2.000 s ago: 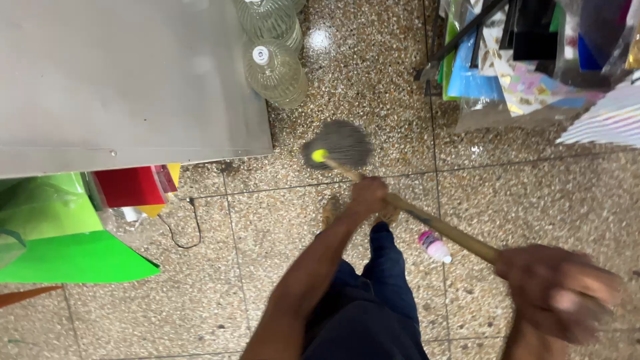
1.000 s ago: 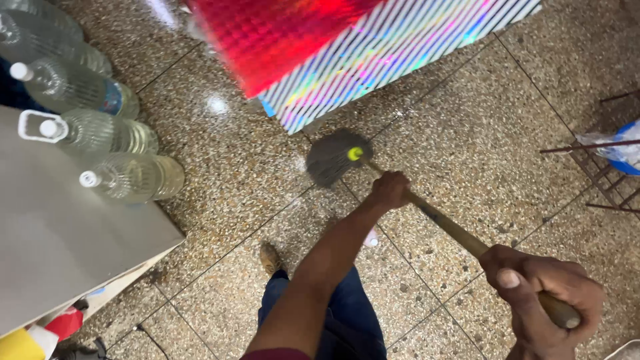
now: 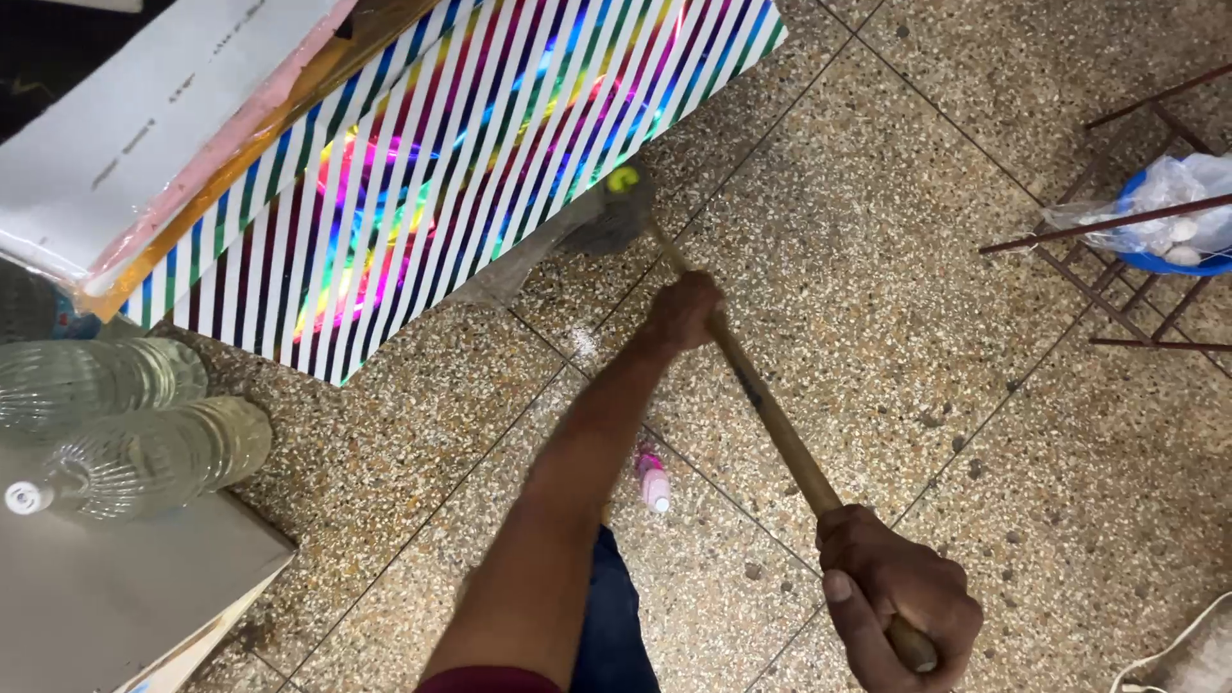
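Observation:
Both hands grip a wooden mop handle [image 3: 775, 419] that slants from the lower right up to the centre. My left hand [image 3: 685, 310] is closed around its lower part, near the mop head. My right hand [image 3: 900, 597] holds the upper end, whose tip sticks out below the fist. The dark grey mop head [image 3: 608, 223], with a yellow-green fitting, rests on the speckled floor [image 3: 962, 404] and is blurred. It lies by the edge of striped iridescent sheets [image 3: 462, 183], which may hide part of it.
Large clear bottles [image 3: 159, 457] stand at the left by a grey surface [image 3: 106, 587]. A small pink bottle [image 3: 654, 481] lies on the floor near my leg. At right are a rusty metal rack [image 3: 1107, 294] and a blue basin [image 3: 1145, 258] with plastic bags. A pale cable [image 3: 1169, 645] runs lower right.
The mop head has moved from open floor to beside the striped sheets. Both hands have stayed on the handle. The view has shifted, and more of the metal rack shows at the right.

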